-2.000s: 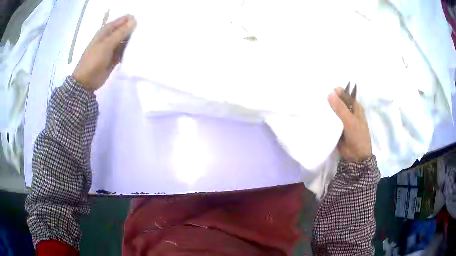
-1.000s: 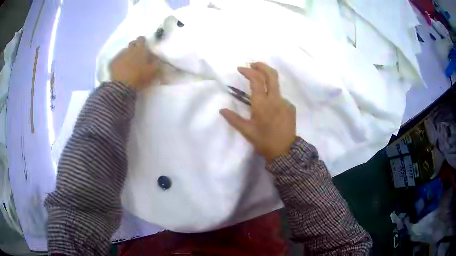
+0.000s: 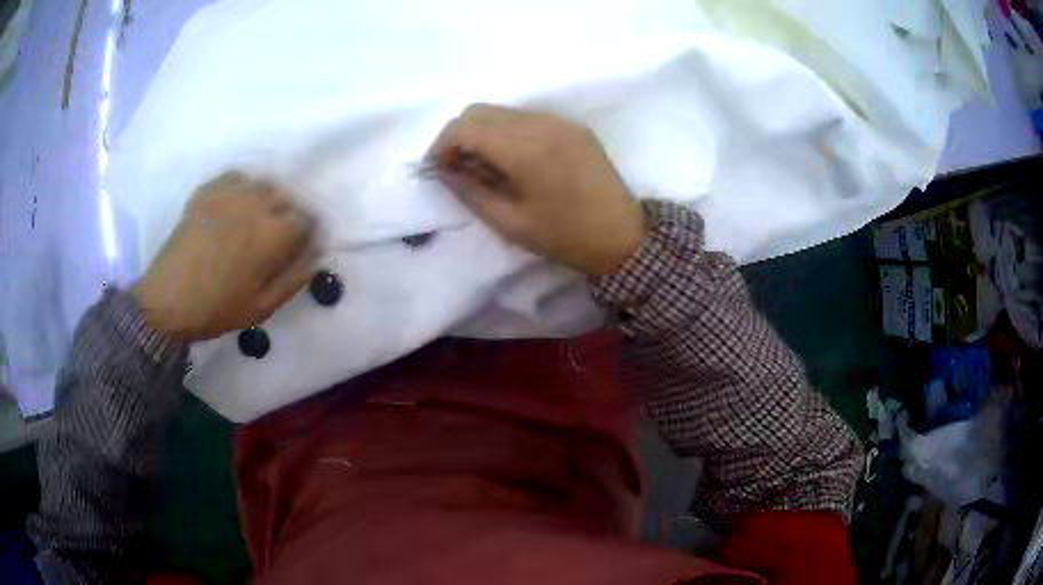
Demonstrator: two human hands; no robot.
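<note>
The white garment (image 3: 549,86) spreads over the table and hangs over its front edge above the lap. Dark round buttons (image 3: 326,288) show on its near flap, one partly hidden under a fold. My left hand (image 3: 235,254), blurred, is closed on the garment just left of the buttons. My right hand (image 3: 538,183) holds dark thread snips (image 3: 480,171), their tips pointing left over the cloth above the buttons. Whether the blades are open or closed is unclear.
The maroon apron (image 3: 435,457) covers my lap, with a few thread bits on it. The lilac tabletop (image 3: 69,171) shows at the left. Cartons (image 3: 915,280) and plastic bags (image 3: 966,451) lie at the right over a green floor. More white cloth lies at the upper right.
The garment has been shifted, so several buttons now show near the front edge. My left hand has moved down and left. My right hand has moved up and left and its fingers have closed in.
</note>
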